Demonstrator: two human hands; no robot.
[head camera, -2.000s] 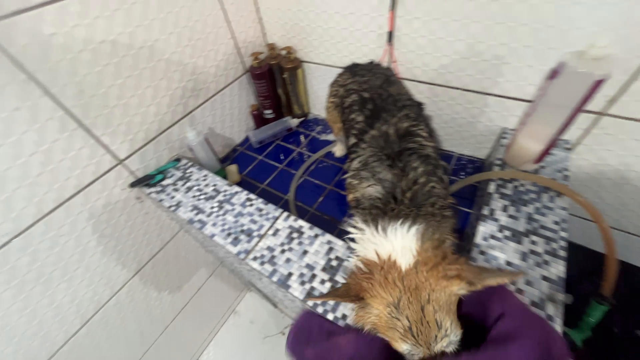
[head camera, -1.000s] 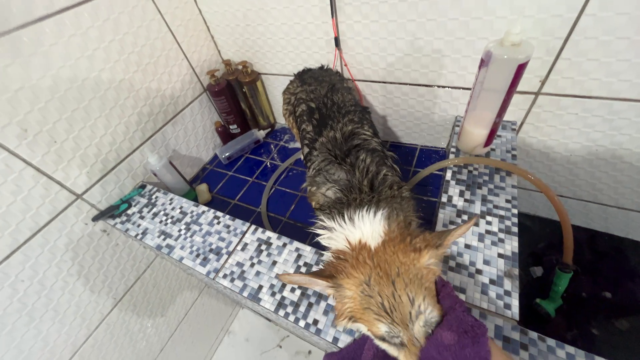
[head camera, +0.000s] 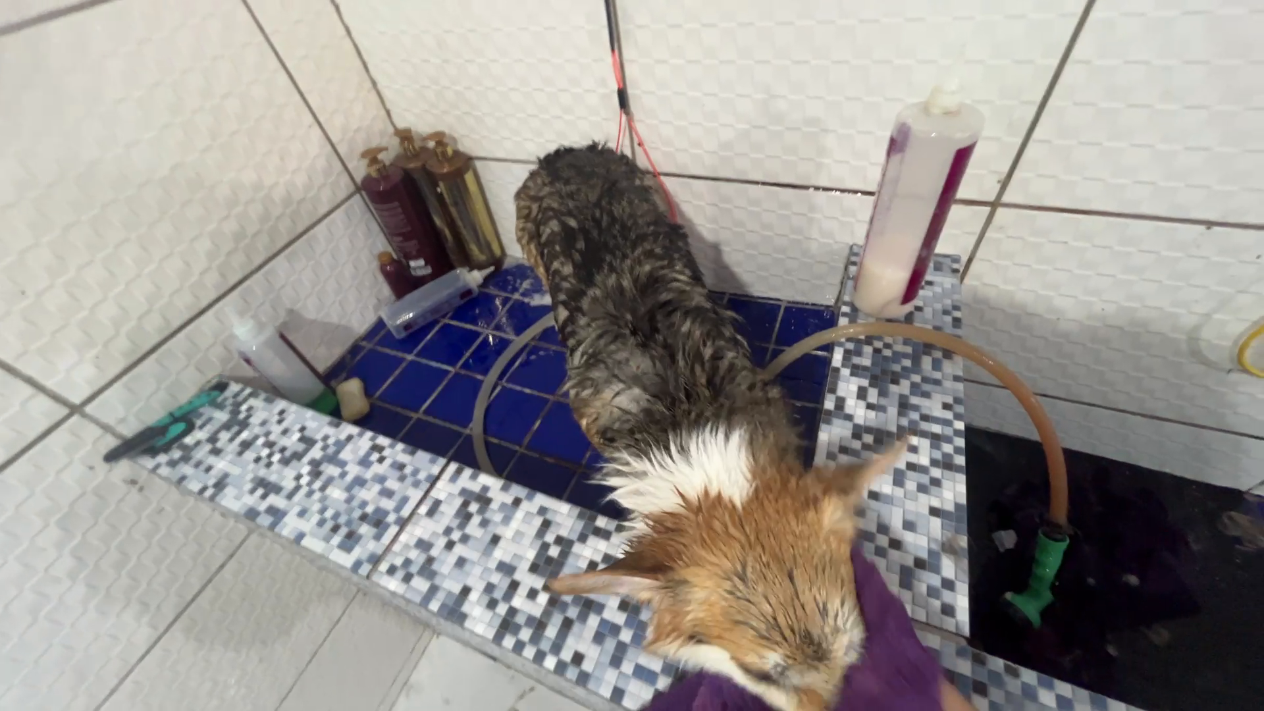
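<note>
A wet dog (head camera: 652, 326) with dark back fur, a white neck patch and an orange head stands in the blue-tiled tub, its head over the mosaic ledge. A purple towel (head camera: 894, 642) lies against the side of its face and under its muzzle. At the bottom edge a small part of my right hand (head camera: 956, 697) shows beside the towel; its fingers are hidden by the cloth. My left hand is not seen. A hose (head camera: 1027, 395) runs behind the dog and over the right ledge, ending in a green nozzle (head camera: 1042, 578).
Pump bottles (head camera: 405, 222) stand in the back left corner, with a clear bottle (head camera: 430, 301) lying by them. A squeeze bottle (head camera: 276, 360) and a soap-like block (head camera: 353, 399) are at left, near a teal-handled tool (head camera: 163, 430) on the mosaic ledge (head camera: 306, 474). A tall bottle (head camera: 918, 202) stands on the right ledge.
The purple towel showed on both sides of the dog's head two seconds ago; now it shows mainly at the right side and under the muzzle. The dog remains standing. The view has shifted.
</note>
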